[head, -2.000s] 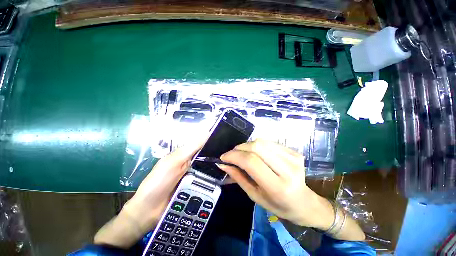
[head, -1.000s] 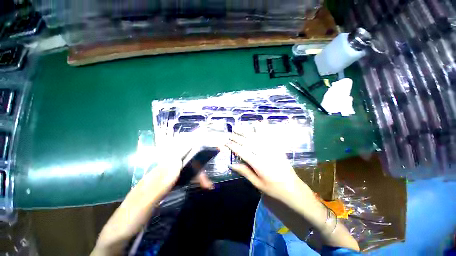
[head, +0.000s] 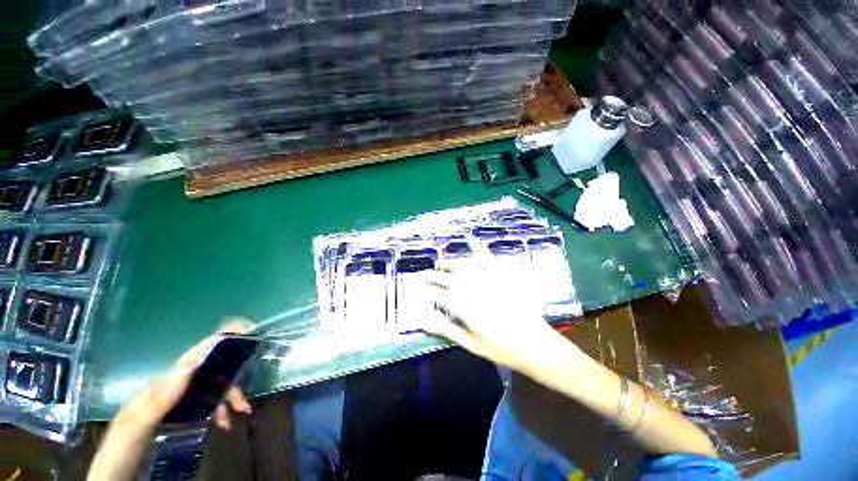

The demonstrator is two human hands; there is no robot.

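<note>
My left hand (head: 193,376) holds the open flip phone (head: 214,376) at the lower left, off the bench's front edge. The dark screen half faces up; the keypad half below is partly hidden and blurred. My right hand (head: 475,315) is over the clear lens tray (head: 329,282), fingertips among the panels. Glare hides whether it pinches a panel. The tray's upper row shows white panels (head: 367,289) with dark top borders.
Phone part trays (head: 85,282) stand at left, stacked blister trays (head: 329,85) behind on a wooden board (head: 348,158). Back right are black frames (head: 499,169), thin dark tweezers (head: 555,209), a white bottle (head: 590,141), crumpled cloth (head: 603,201) and leaning trays (head: 743,160). A cardboard box (head: 753,366) holds film scraps.
My left hand has carried the phone down and left, away from the tray. My right hand has left the phone and is over the tray. The dark tweezers now lie on the mat. The view has shifted.
</note>
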